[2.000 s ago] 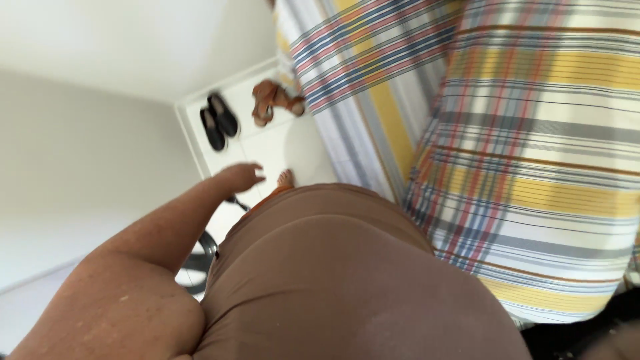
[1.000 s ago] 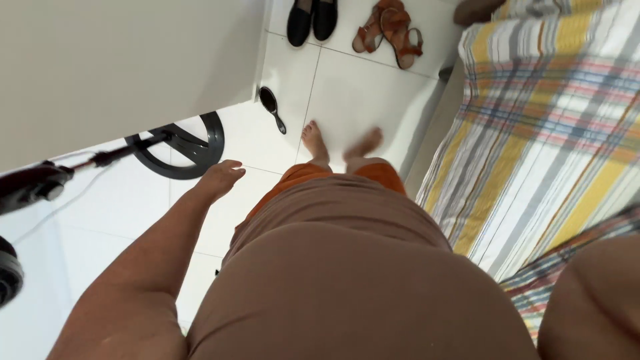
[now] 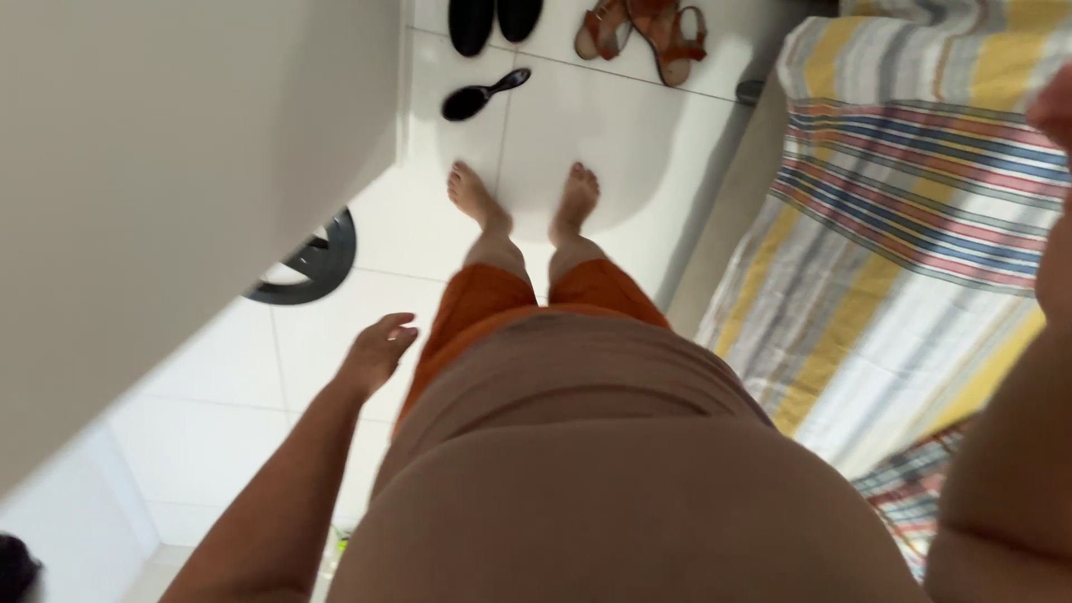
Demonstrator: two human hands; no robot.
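My left hand hangs beside my orange shorts, fingers loosely curled and apart, holding nothing. Only a blurred part of my right hand shows at the right edge, above the striped and plaid bedspread; whether it holds anything is cut off from view. A black hairbrush lies on the white tiled floor in front of my bare feet.
Black slip-on shoes and brown strap sandals lie beyond the hairbrush. At left, a pale wall or panel partly hides a round black base. The covered bed runs along the right.
The view has shifted a lot. Both feet now stand apart on the tiles; one was blurred a second ago. Part of my right hand has come into view at the right edge.
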